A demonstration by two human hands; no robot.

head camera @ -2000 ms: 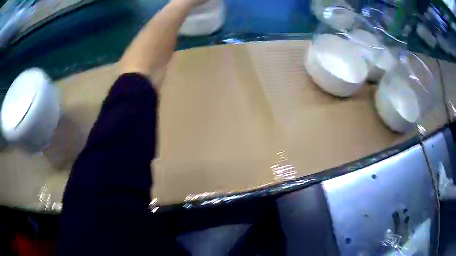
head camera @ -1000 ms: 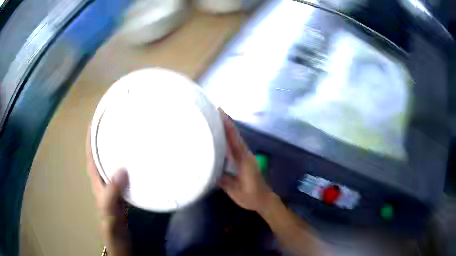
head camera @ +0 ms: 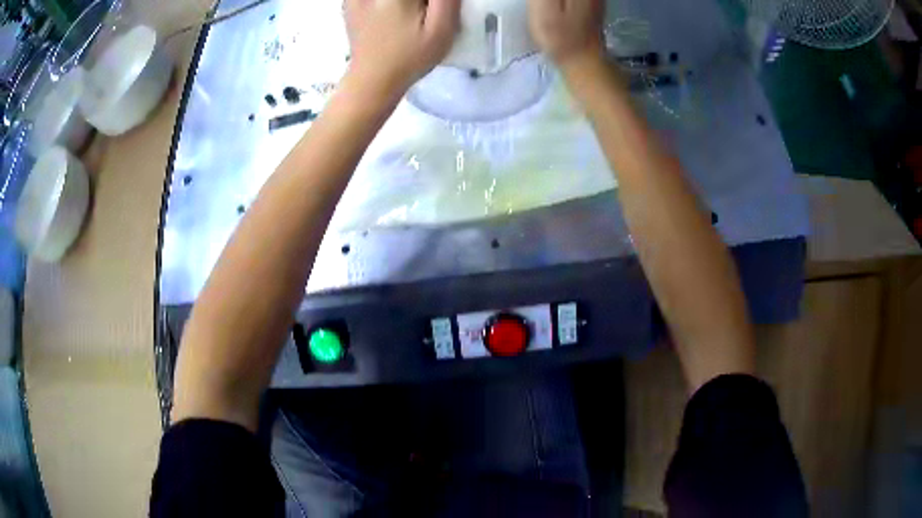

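Observation:
A white housing [head camera: 493,38] with a small vertical slot is at the top edge of the picture, partly cut off, over the rear of the silver machine table [head camera: 233,182]. My left hand [head camera: 402,35] holds its left side and my right hand [head camera: 568,25] holds its right side; both hands are cut off by the top edge. A round clear rim or seat [head camera: 480,93] shows just below the housing. A whitish-yellow sheet [head camera: 455,177] lies on the table in front of it. Whether the housing rests in the seat cannot be told.
The dark front panel has a green button [head camera: 327,345] and a red round button [head camera: 506,334]. Several white housings [head camera: 126,81] stand on the cardboard-covered bench [head camera: 91,334] at left. A fan guard [head camera: 834,12] is at the upper right, and a brown carton [head camera: 809,374] is right of the machine.
The view has turned from the bench to the machine. The housing, held in both hands before my body a second ago, is now out over the rear of the table, with both arms stretched forward.

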